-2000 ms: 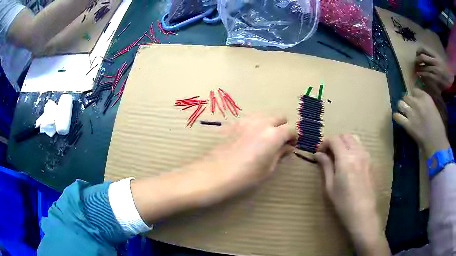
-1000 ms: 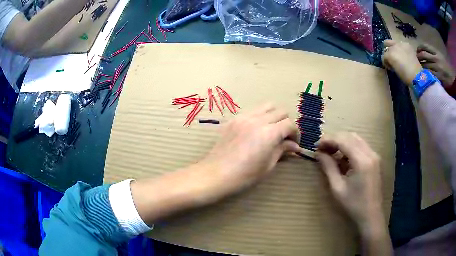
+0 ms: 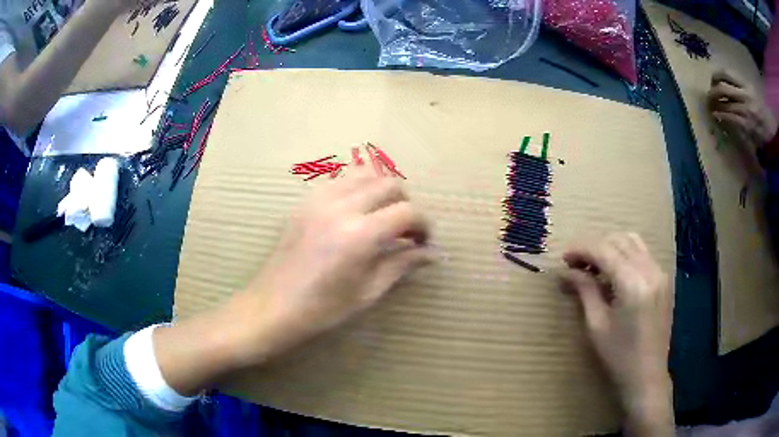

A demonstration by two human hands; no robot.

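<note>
Black sleeved pieces with small red ends lie side by side in a block [image 3: 528, 201] on the tan cardboard sheet [image 3: 410, 367]. Two green pieces [image 3: 544, 145] stand out at its top. One black piece [image 3: 522, 262] lies slanted just below the block. A loose fan of thin red wire pieces [image 3: 316, 167] lies left of centre, partly behind my left hand. My left hand [image 3: 346, 247] is blurred, between wires and block; its fingertips show no clear piece. My right hand [image 3: 619, 294] is right of the slanted piece, fingers curled but apart, with nothing visible in it.
Clear bag [image 3: 453, 30], bag of red parts [image 3: 598, 34] and blue-handled tool [image 3: 312, 32] lie behind the board. White wad [image 3: 104, 192] and red and black scraps are at left. Another person's forearm [image 3: 43, 81] is at upper left; another's hand [image 3: 739, 104] is at right.
My left hand has moved left from the block's lower end and now covers the single black piece by the wires. My right hand has drawn slightly right, leaving the slanted piece uncovered.
</note>
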